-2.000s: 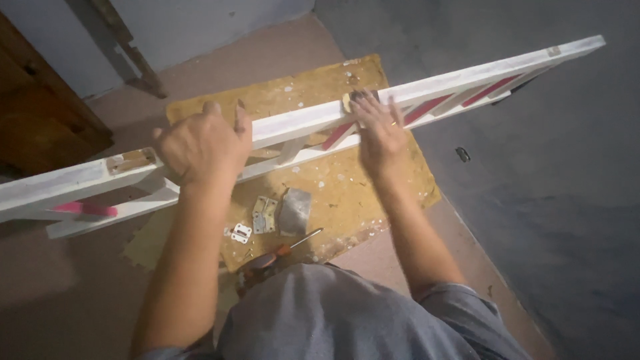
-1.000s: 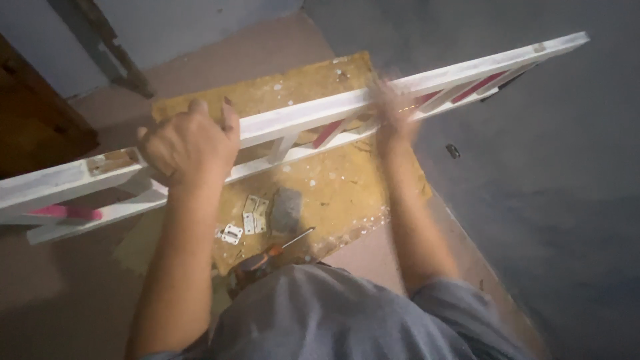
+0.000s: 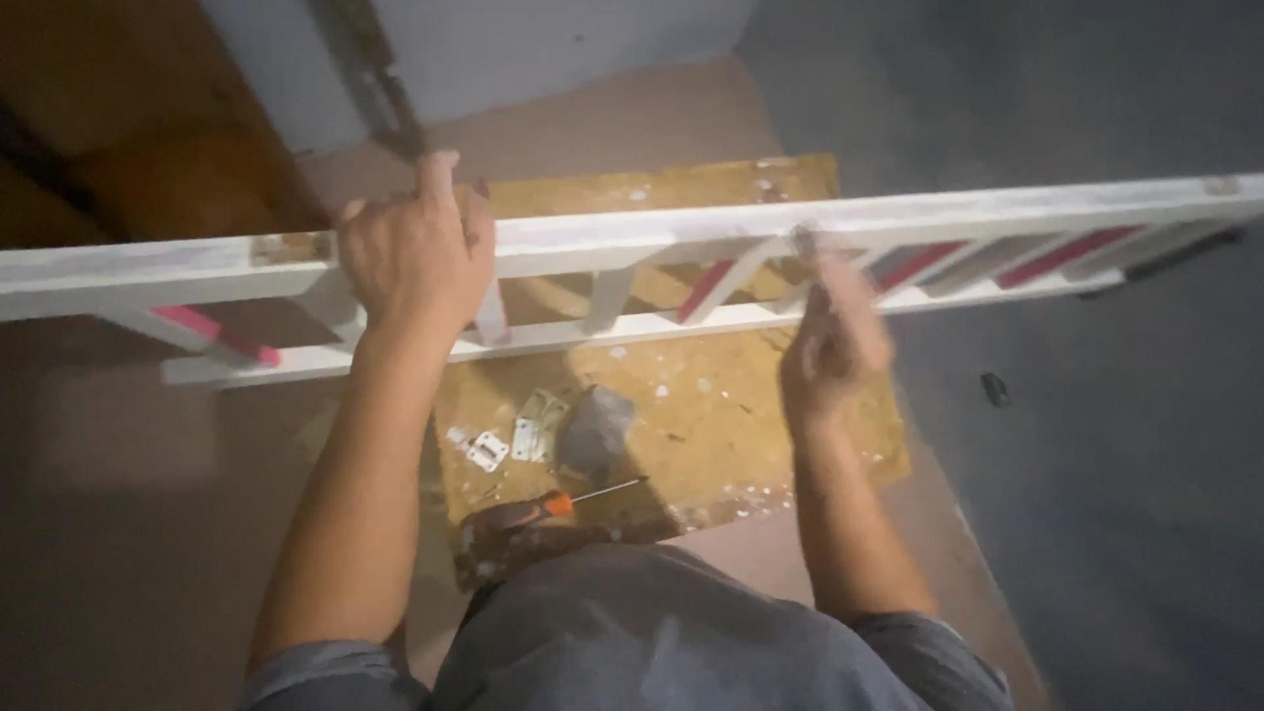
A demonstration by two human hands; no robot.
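Note:
A long white slatted wooden frame (image 3: 691,225), with some slats partly pink, crosses the view on its edge. My left hand (image 3: 420,252) is clamped over its upper rail, beside a bare, rough wooden patch (image 3: 288,247). My right hand (image 3: 837,321) is blurred at the same rail, its fingers around a small, dark pad (image 3: 805,239); what kind of pad is unclear. Below the frame, metal hinges (image 3: 534,427), a smaller metal plate (image 3: 487,451), a grey lump or folded sheet (image 3: 595,432) and a screwdriver with an orange and dark handle (image 3: 558,504) lie on a yellowish board.
The paint-spotted yellowish board (image 3: 731,415) lies beneath the frame. A brown wooden piece of furniture (image 3: 148,128) stands at upper left, near a narrow upright strip (image 3: 390,89). A small dark object (image 3: 994,389) is on the grey surface at right.
My right hand has moved along the rail, with fingers lower against it than two seconds ago. My left hand keeps its hold near the bare patch. The view has turned somewhat.

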